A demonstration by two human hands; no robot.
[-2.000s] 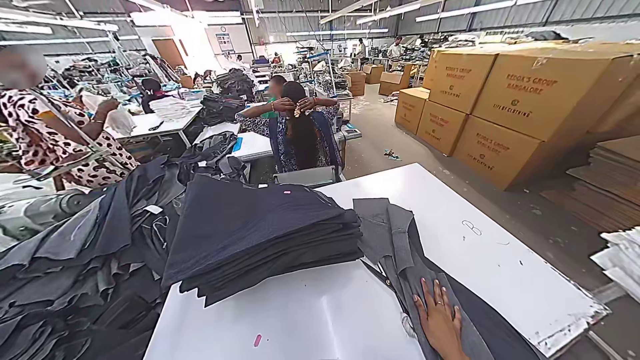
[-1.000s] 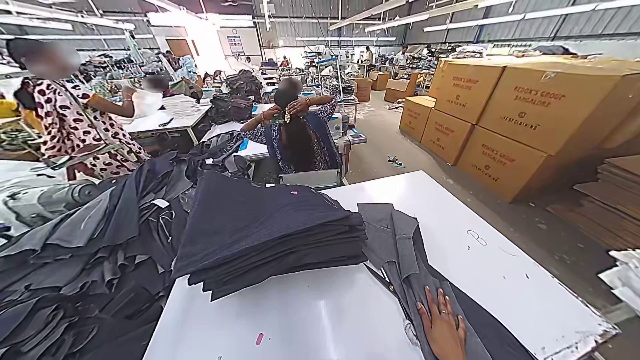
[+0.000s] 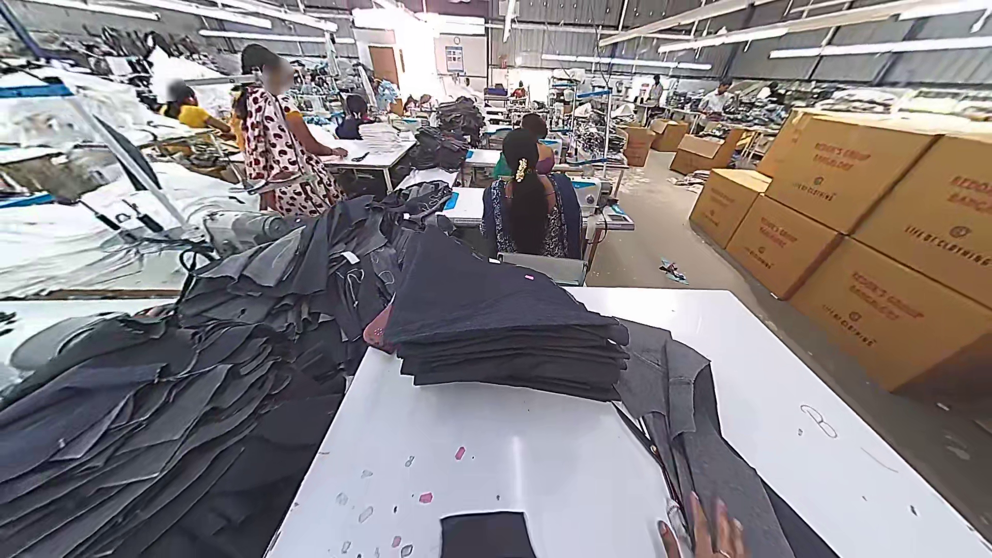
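Note:
My right hand point(image 3: 709, 531) lies at the bottom edge with its fingers spread on grey denim pieces point(image 3: 717, 457). Beside them, close to the thumb, is a pair of scissors point(image 3: 655, 449), partly covered by the cloth. My left hand is out of view. A neat stack of dark denim panels point(image 3: 504, 333) rests on the white table point(image 3: 480, 442). A small dark fabric piece point(image 3: 487, 535) lies at the near edge, cut off by the frame. Small pink and grey marks or scraps dot the tabletop.
A big heap of dark cut fabric point(image 3: 178, 418) fills the left side. Beyond the table a person point(image 3: 531, 201) sits at a sewing machine; another person point(image 3: 283, 147) stands at a table further left. Cardboard cartons point(image 3: 852, 186) are piled at the right.
The seated person's arms have come down from their hair. A small dark fabric piece has appeared at the near table edge. The view has shifted.

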